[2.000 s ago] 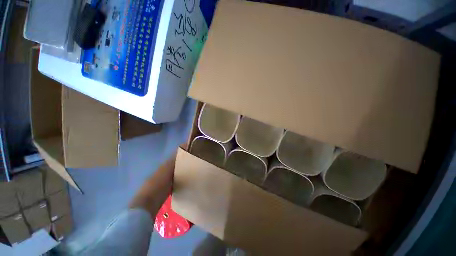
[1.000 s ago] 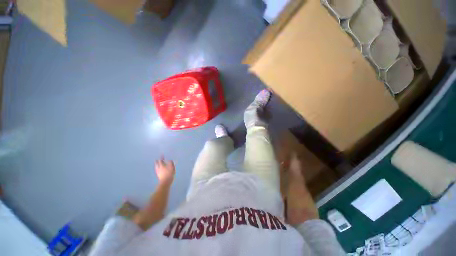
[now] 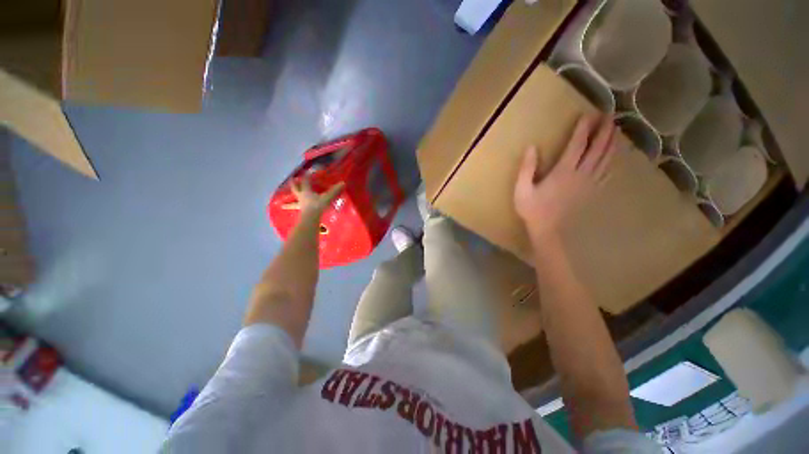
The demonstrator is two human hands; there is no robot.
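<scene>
My left hand (image 3: 310,199) is on the far edge of the red plastic stool (image 3: 348,238), with its fingers spread over that edge. The stool is tilted towards me, and its far side and right side show. My right hand (image 3: 568,182) lies flat with fingers apart on the near flap of the large brown carton (image 3: 639,239). The carton is open at the upper right and holds rows of cream hollow housings (image 3: 676,89), open ends up. The flap hides part of the nearer row.
Another open carton (image 3: 137,58) stands at the upper left. My legs and a shoe (image 3: 403,238) are between stool and carton. A green-topped bench (image 3: 683,341) at the lower right bears a cream housing (image 3: 752,355) and a white sheet (image 3: 676,383). A white surface (image 3: 98,412) is at lower left.
My left hand has reached forward onto the stool, which has tilted towards me. My right hand has moved up from beside my leg onto the carton flap. The view has turned from the table to the floor.
</scene>
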